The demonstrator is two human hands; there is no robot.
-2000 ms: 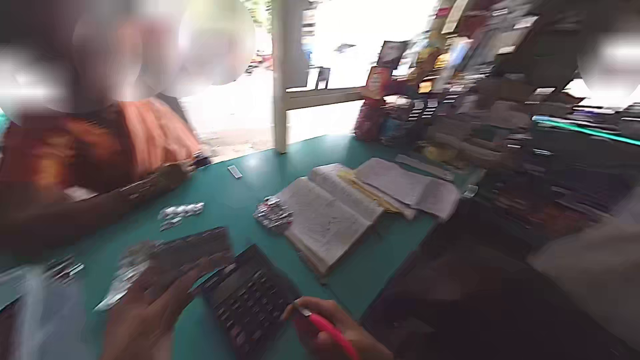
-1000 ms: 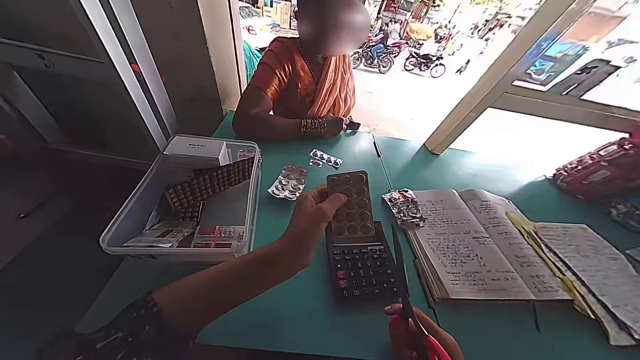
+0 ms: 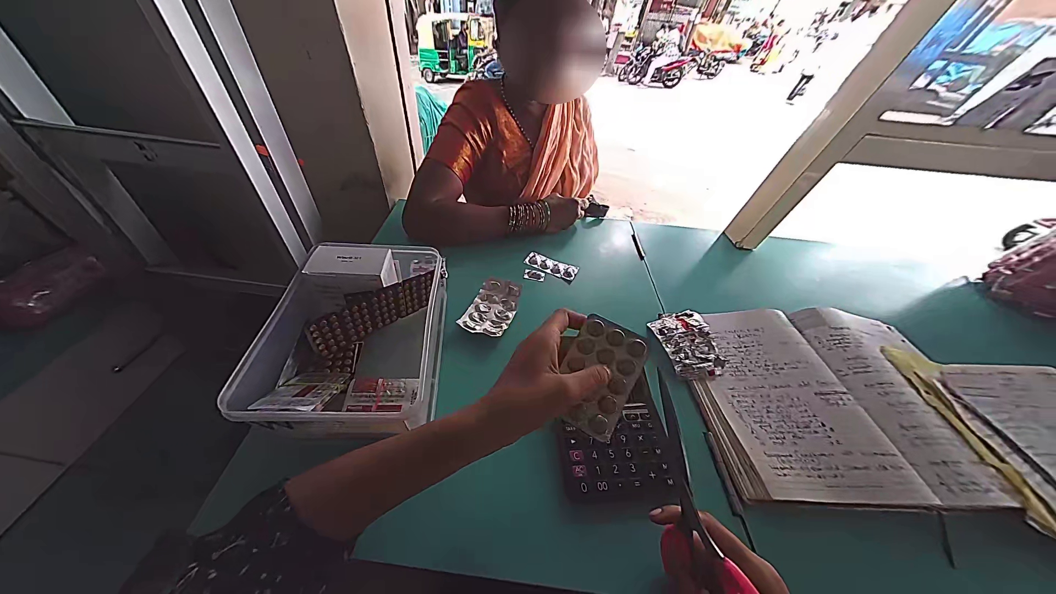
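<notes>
My left hand (image 3: pixel 557 375) grips a blister pack of round tablets (image 3: pixel 606 371), thumb on its face, above a black calculator (image 3: pixel 615 470). At the lower right, my right hand (image 3: pixel 718 553) holds scissors with red handles (image 3: pixel 678 462); their blades point up past the calculator's right side. A crumpled foil strip (image 3: pixel 689 342) touches the left edge of an open handwritten notebook (image 3: pixel 792 404). Left of my left hand lies another blister pack (image 3: pixel 492 307), with a small cut strip of tablets (image 3: pixel 553 267) beyond it.
A clear plastic bin (image 3: pixel 437 355) at the left holds blister packs (image 3: pixel 371 313) and a white box (image 3: pixel 351 262). Across the green counter (image 3: pixel 470 528) a person in orange (image 3: pixel 511 157) rests an arm on its edge. Loose papers (image 3: pixel 1006 404) lie at the right.
The view has swung far to the left since two seconds ago. Since one second ago, the blister pack in my left hand has tilted and shows a paler face. The scissors stay in my right hand.
</notes>
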